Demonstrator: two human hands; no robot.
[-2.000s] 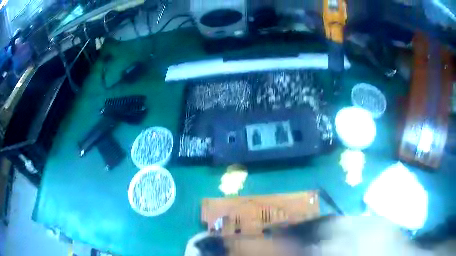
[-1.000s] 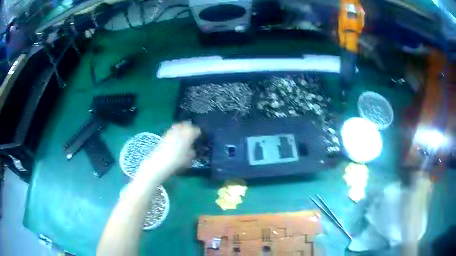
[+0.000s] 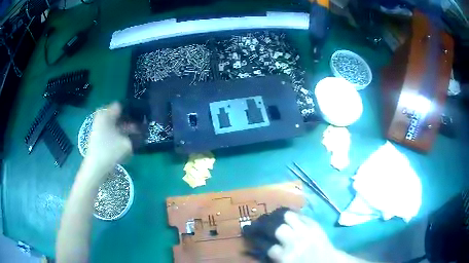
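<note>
An orange-brown assembly jig point(image 3: 193, 208) lies at the front centre, with silver pieces, possibly transistors, in its left and middle slots. My right hand point(image 3: 301, 240) is over the jig's right part. Its fingertips end in a blurred dark shape, either black finger covers or a held part. My left hand point(image 3: 108, 136) is over the round dishes at left, beside the black parts tray point(image 3: 141, 146). Its fingertips are also dark and blurred at the tray's lower left, where small silver pieces lie. Whether either hand holds something cannot be told.
A black jig plate point(image 3: 193, 138) with a pale insert lies on the tray. Yellow pads point(image 3: 198, 169) lie below it. Tweezers point(image 3: 316, 186) and a white crumpled bag point(image 3: 385, 180) are at right. Black heat sinks point(image 3: 56, 138) are at left, an orange-brown jig point(image 3: 419, 77) at far right.
The view has shifted, so the bench appears further left. My left hand has drawn back from the tray towards the dishes. My right hand is now over the jig. A silver piece now shows in its middle slots.
</note>
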